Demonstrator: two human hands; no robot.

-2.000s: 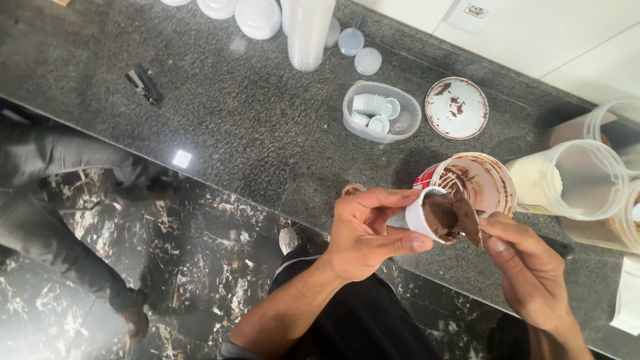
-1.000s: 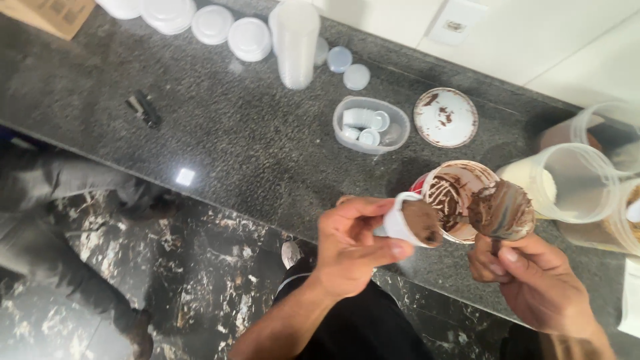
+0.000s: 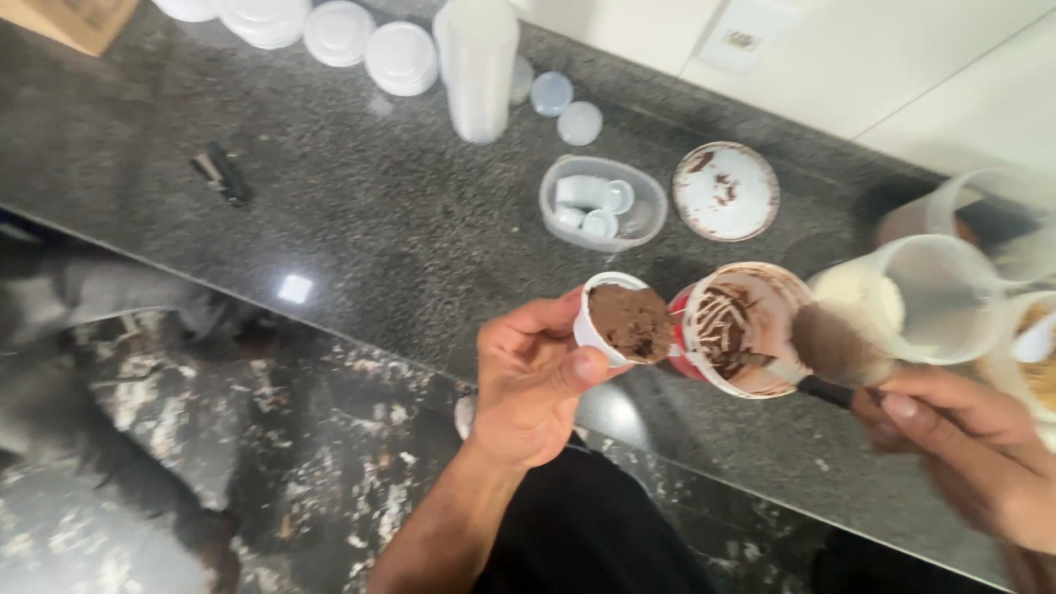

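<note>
My left hand [image 3: 536, 379] holds a small white cup [image 3: 596, 330] heaped with brown chocolate-like paste [image 3: 631, 318], tilted toward the right. Beside it stands a red and white tub [image 3: 775, 289], its inner wall smeared with the same paste. A spatula blade [image 3: 771, 367] with a dark handle reaches into the tub's mouth. My right hand [image 3: 949, 429], blurred, is at the tub's right, closed around the end of that dark handle. A blurred brown, paste-coated round shape [image 3: 837, 342] shows just above its fingers; what it is made of cannot be told.
Behind the tub are a smeared white lid [image 3: 726, 191] and a clear oval container [image 3: 554, 223] of small white cups. Clear plastic containers [image 3: 949, 305] crowd the right. Stacked cups [image 3: 481, 82] and white lids [image 3: 402, 59] line the back. A black object [image 3: 221, 173] lies left. Another person's leg [image 3: 124, 454] shows beyond the counter.
My right hand has moved right, away from the cup. The cup, sideways a second ago, now shows more of its heaped top. The dark handle and blade at the tub have come into sight.
</note>
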